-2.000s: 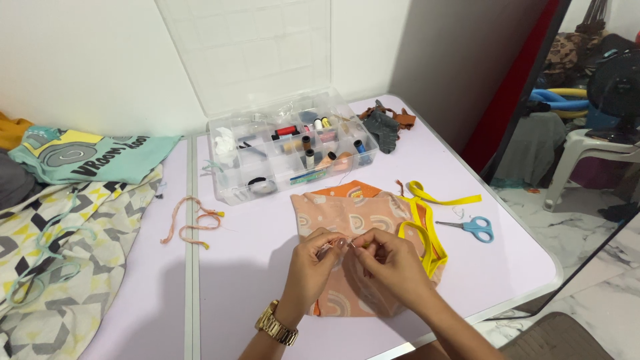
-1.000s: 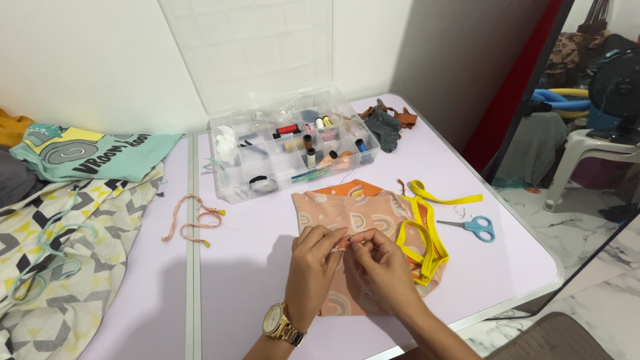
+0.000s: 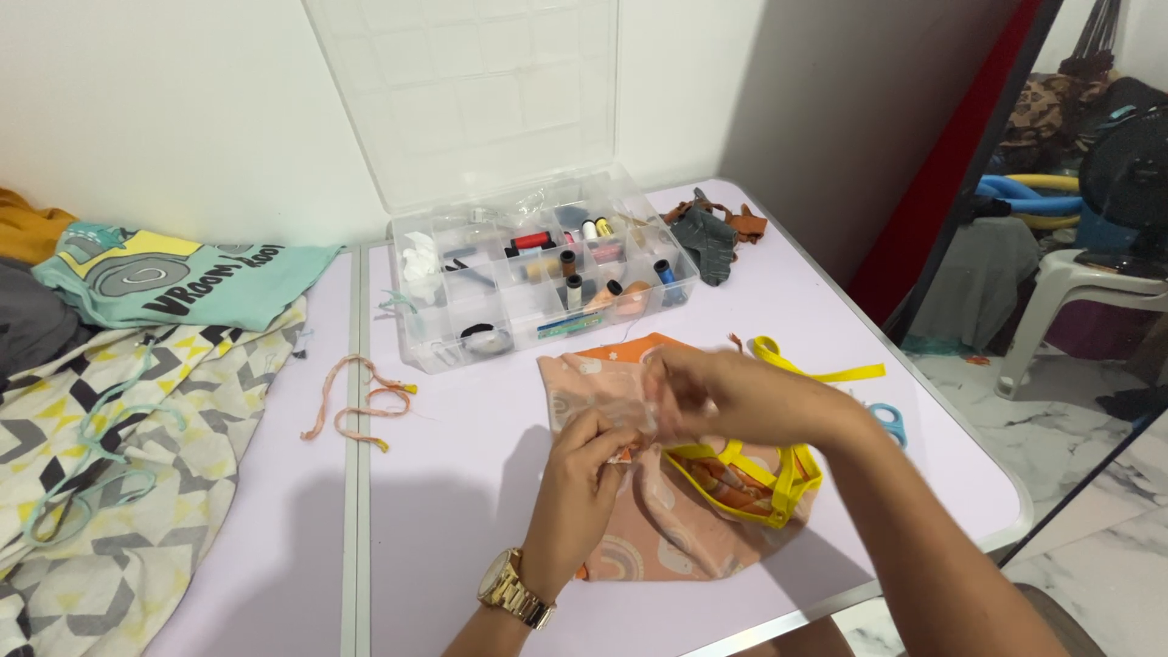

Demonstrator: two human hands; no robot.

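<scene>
My left hand point(image 3: 593, 465), with a gold watch at the wrist, pinches a fold of peach rainbow-print fabric point(image 3: 620, 547) with orange showing at the fingertips. My right hand point(image 3: 698, 392) is raised above the fabric, blurred, with its fingers bent together; whether it holds a needle or thread cannot be seen. Yellow binding point(image 3: 780, 493) edges an opening of the fabric to the right of my left hand. A loose yellow strip point(image 3: 853, 372) lies beyond my right wrist. Blue-handled scissors point(image 3: 890, 424) are partly hidden behind my right forearm.
A clear compartment box point(image 3: 438, 351) with thread spools stands open at the back. Dark grey and brown pieces point(image 3: 707, 242) lie beside it. A twisted peach cord point(image 3: 351, 411) lies left of the fabric; patterned cloth point(image 3: 182, 456) and a teal printed garment point(image 3: 228, 283) cover the far left.
My right hand has risen away from my left hand, up over the fabric, and its forearm now partly covers the scissors. My left hand still pinches the fabric.
</scene>
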